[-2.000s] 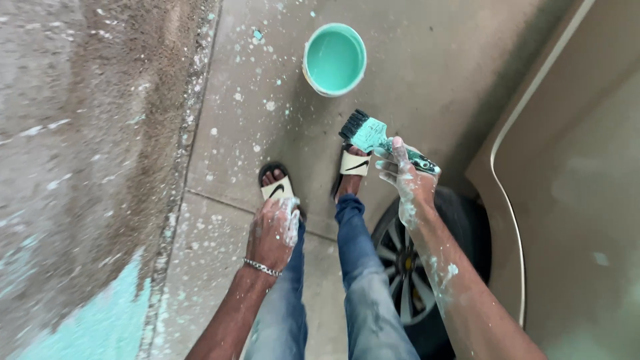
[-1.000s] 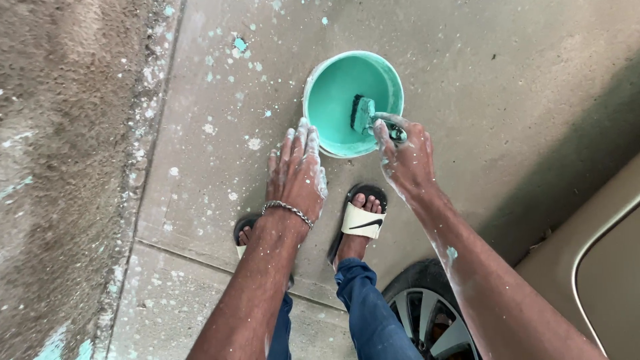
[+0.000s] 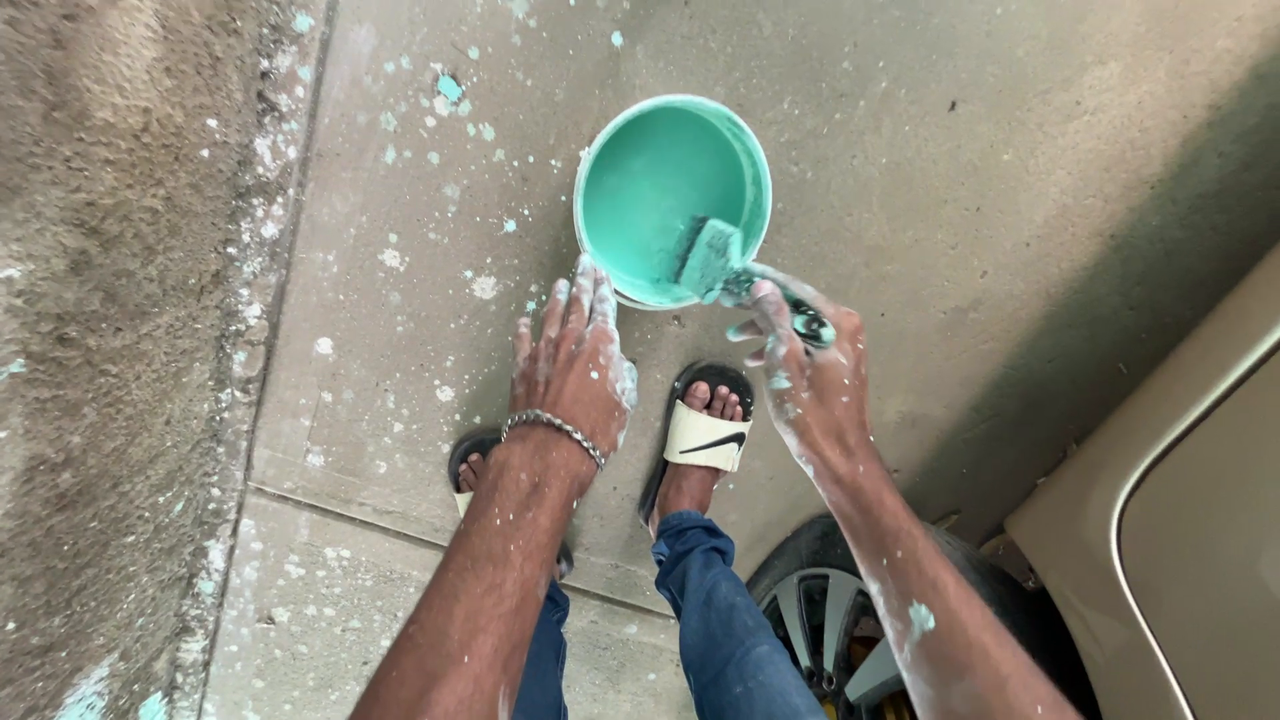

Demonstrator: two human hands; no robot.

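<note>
A round white bucket [image 3: 764,170] of turquoise paint [image 3: 650,180] stands on the concrete floor ahead of my feet. My right hand [image 3: 815,370] grips the dark handle of a wide paintbrush [image 3: 712,258], whose paint-coated head is over the near right part of the bucket's opening; whether the bristle tips touch the paint I cannot tell. My left hand [image 3: 575,360], flecked with pale paint and with a chain bracelet at the wrist, has its fingertips at the bucket's near left rim. Its fingers are extended and hold nothing.
A rough wall [image 3: 120,300] with paint spots runs along the left. Paint splatters dot the concrete floor [image 3: 400,400]. At the lower right are a car's wheel [image 3: 825,620] and its beige body panel [image 3: 1200,560]. My sandalled feet [image 3: 708,430] are just below the bucket.
Two seconds ago the brush was held up away from the bucket; my right hand has since brought it there. My left hand has reached forward to the rim. In the last second, the brush has shifted toward the near rim.
</note>
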